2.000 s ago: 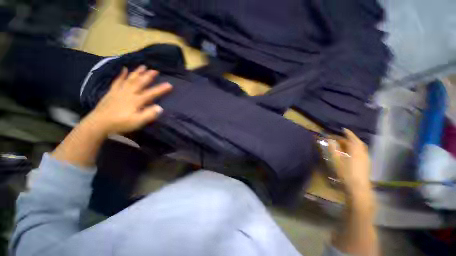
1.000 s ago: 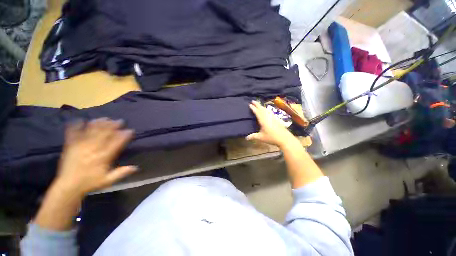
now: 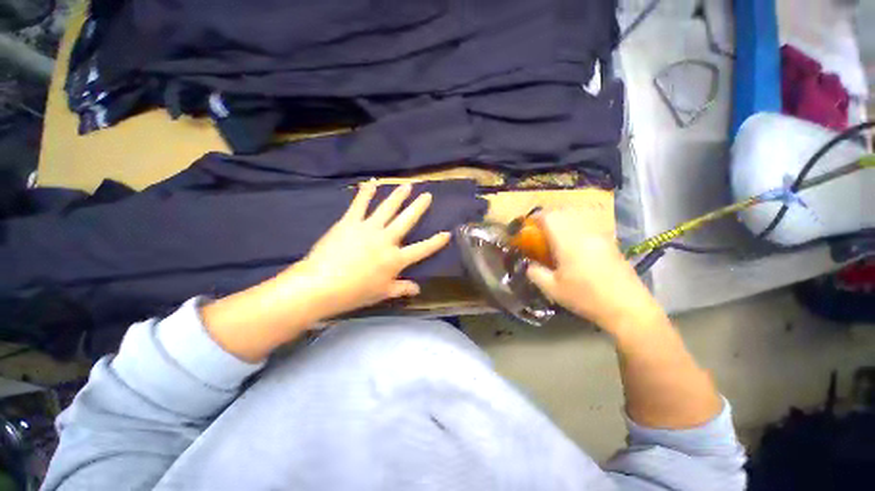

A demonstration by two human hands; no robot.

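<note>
A dark trouser leg [image 3: 240, 225] lies flat along the front of the table, its end at the middle of the view. My left hand [image 3: 363, 251] lies on it near that end, palm down with fingers spread, holding nothing. My right hand [image 3: 587, 273] is closed around the orange handle of the silver steam iron [image 3: 504, 273]. The iron is tilted, at the end of the leg by the table's front edge. Whether its sole touches the cloth cannot be told.
A garment pile [image 3: 317, 58] lies behind on the tan table [image 3: 125, 153]. On the grey side surface [image 3: 672, 173] at right are a wire triangle [image 3: 687, 91], a blue bar [image 3: 756, 67], a white padded bundle [image 3: 796, 177] and dark red cloth. The yellow-green hose [image 3: 700, 222] runs right.
My left hand has moved right along the leg to near its end. My right hand, flat on the cloth one second ago, now grips the iron, which has come forward from behind the hand.
</note>
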